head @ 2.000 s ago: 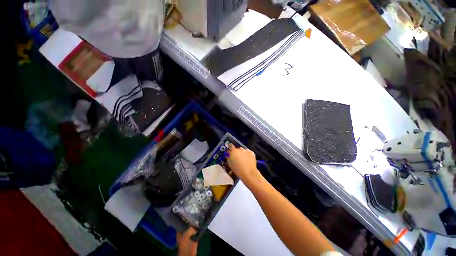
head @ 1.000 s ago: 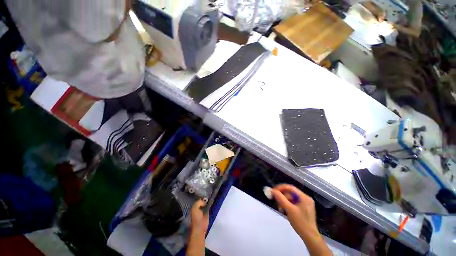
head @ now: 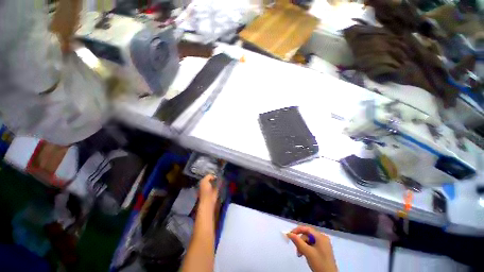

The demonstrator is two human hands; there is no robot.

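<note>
My left hand (head: 208, 186) is closed on the near end of a small grey tray (head: 199, 163) holding clear bags of small parts, at the edge of the bench; much of the tray is hidden under it. My right hand (head: 313, 247) pinches a small pale piece (head: 285, 235) between thumb and fingertips, above a large white sheet (head: 249, 239) below the bench; something purple shows in its fingers. The small piece is blurred; I cannot tell what it is.
A dark speckled pocket piece (head: 288, 136) lies on the white bench (head: 247, 117). A dark panel with striped trim (head: 196, 87) lies behind left. A sewing machine (head: 379, 119) and dark folded pieces (head: 362, 169) are at right. A blue crate (head: 127, 234) stands below.
My right hand has left the tray with the small pale piece and moved over the white sheet. My left hand and the tray have moved in towards the bench. The view has turned.
</note>
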